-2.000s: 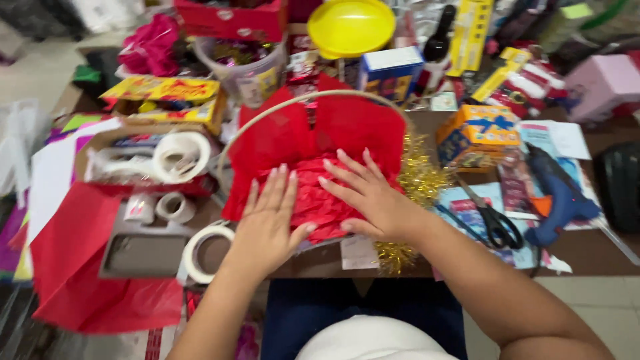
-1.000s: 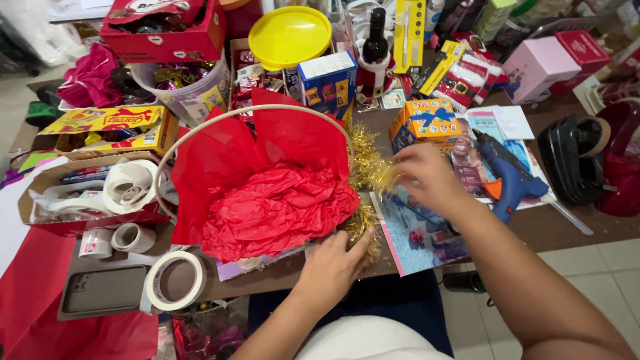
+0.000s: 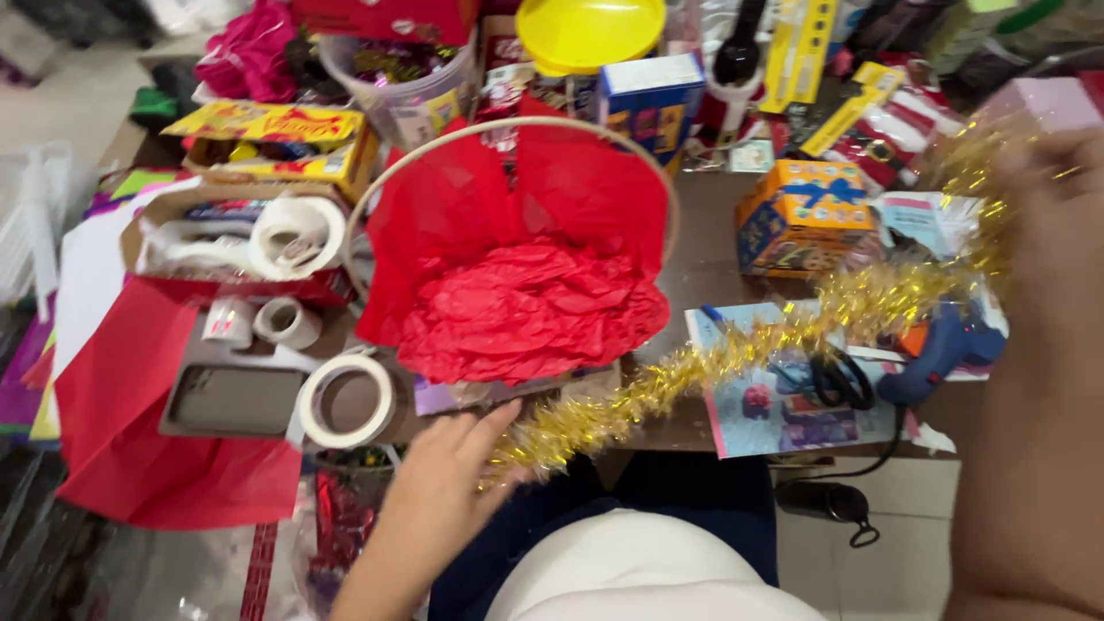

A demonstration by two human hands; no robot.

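Gold tinsel garland [image 3: 759,345] stretches diagonally between my hands. One end is pinched in my left hand [image 3: 457,474], at the table's front edge just below the basket. At the far right, my right hand [image 3: 1048,172] is raised and blurred, with the other end of the tinsel at its fingers. A basket with a pale hoop handle [image 3: 517,122] stands in the middle, lined with red tissue paper [image 3: 526,310] that is crumpled inside and upright at the back. The garland passes over black-handled scissors [image 3: 841,378] and a printed sheet [image 3: 733,423].
A blue glue gun [image 3: 940,354] lies to the right, its cord over the table edge. An orange box [image 3: 806,216] stands behind it. On the left are a tape roll [image 3: 348,400], a grey phone case [image 3: 233,399], red paper [image 3: 129,405] and a box of tape rolls [image 3: 323,285].
The tinsel, bunched beside the basket one second ago, is now drawn out in a long line. My right hand has moved up and to the right; my left remains near the basket's front.
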